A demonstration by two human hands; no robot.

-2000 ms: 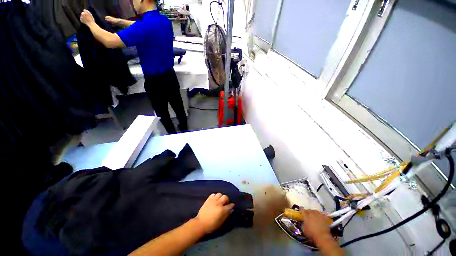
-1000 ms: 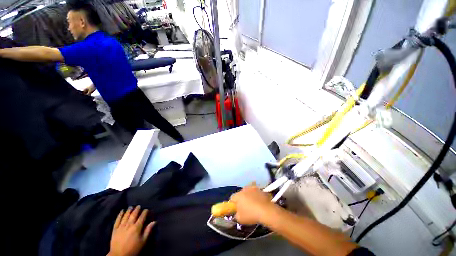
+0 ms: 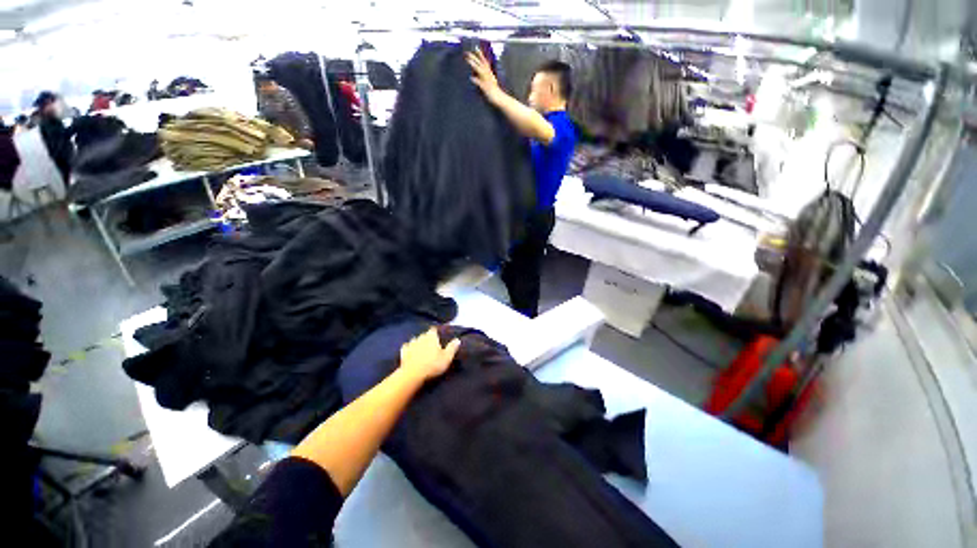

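Note:
A black garment (image 3: 504,439) lies draped along a padded navy board (image 3: 366,364), whose rounded end shows at the left. My left hand (image 3: 429,355) rests on the garment near that end; whether its fingers pinch the cloth cannot be told. A sleeve or flap (image 3: 619,441) hangs toward the pale blue table top (image 3: 729,471). My right hand and the steam iron are out of the picture.
A crumpled black garment pile (image 3: 289,289) lies left of the board. A long white block (image 3: 562,326) is at the table's far edge. A person in blue (image 3: 552,161) touches black garments (image 3: 450,150) on a rail. A fan (image 3: 820,241) and red object (image 3: 755,385) stand beyond.
The view has swung left, bringing the pile into sight. My left hand is now near the board's rounded end. My right hand and the iron have left the picture.

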